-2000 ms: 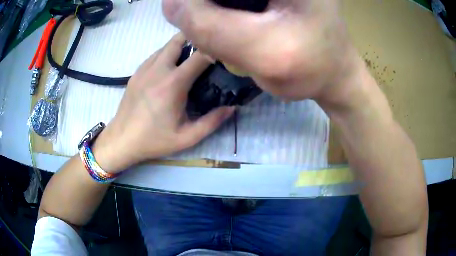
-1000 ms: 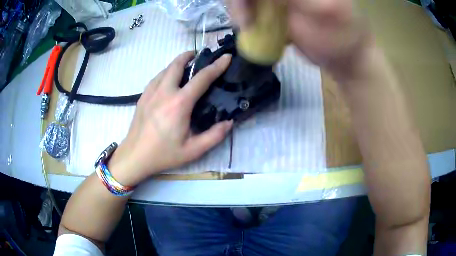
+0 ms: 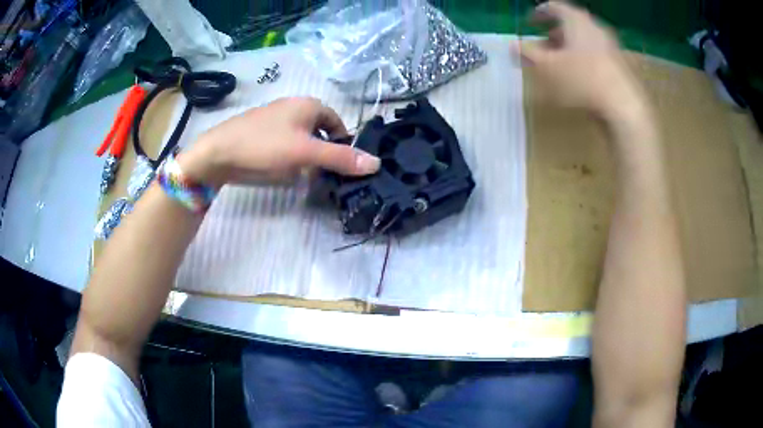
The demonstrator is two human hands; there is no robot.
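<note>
A black fan assembly [image 3: 414,159] lies on the white foam sheet [image 3: 251,251], its round fan face up. Thin red, white and dark wires come from it. My left hand [image 3: 276,142] grips its left side, thumb on top; the other fingertips are hidden. My right hand [image 3: 577,54] is raised over the cardboard [image 3: 569,192] at the upper right, blurred, fingers apart, with nothing seen in it. The yellow-gripped electric screwdriver is not visible.
An open-looking clear bag of screws [image 3: 439,54] lies behind the fan assembly. A small pile of loose screws [image 3: 268,73] is left of it. A coiled black cable [image 3: 205,88], an orange-red air blow gun [image 3: 125,121] and a plastic-wrapped bundle [image 3: 113,219] lie at the left.
My right hand has moved away from the fan assembly to the upper right, and the screwdriver has left view. My left hand has shifted to the assembly's upper left side, uncovering the fan face.
</note>
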